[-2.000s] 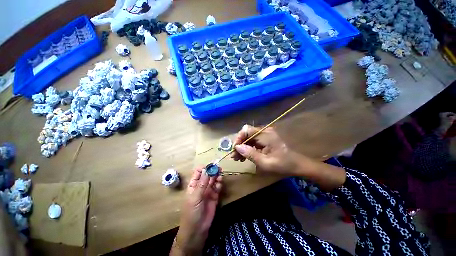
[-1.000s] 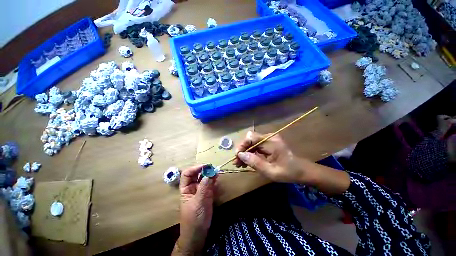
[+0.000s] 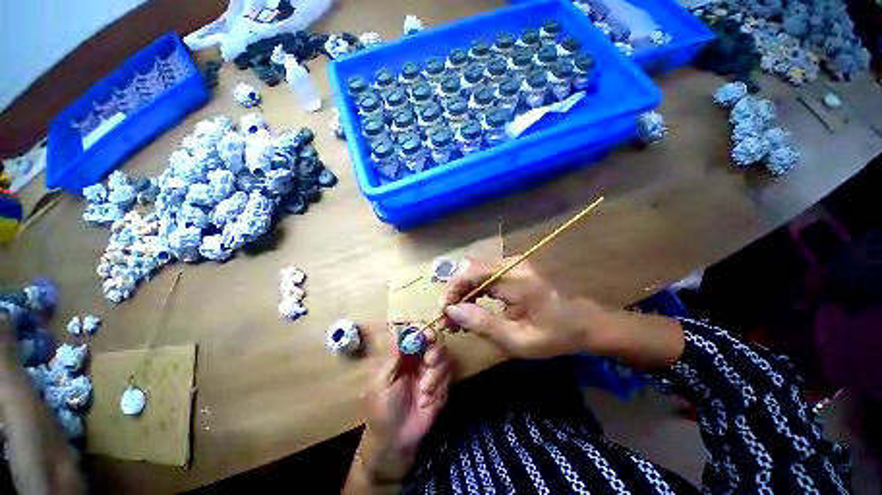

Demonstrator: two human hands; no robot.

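Note:
My left hand (image 3: 408,398) holds a small dark round part (image 3: 411,339) by its rim, its face turned up, with a pale patch on it. My right hand (image 3: 517,307) holds a long yellow-tan glue stick (image 3: 551,235) like a pen; its lower tip is at the dark part. The glue dish (image 3: 445,270) lies on the cardboard pad (image 3: 411,280) just beside my right fingers. A white moulded body part (image 3: 343,336) with its dark opening facing up stands left of my left hand. Small white add-on pieces (image 3: 291,293) lie in a short column on the table.
The blue tray (image 3: 522,160) behind holds rows of assembled pieces. A heap of white parts (image 3: 227,189) is at left, with a glue bottle (image 3: 302,85) behind it. A second cardboard pad (image 3: 145,401) and another person's blurred arm (image 3: 29,416) are at the left edge.
The stick's tip has moved back onto the dark part, which now shows a pale patch. The view has shifted slightly, and another person's arm shows more at the left edge.

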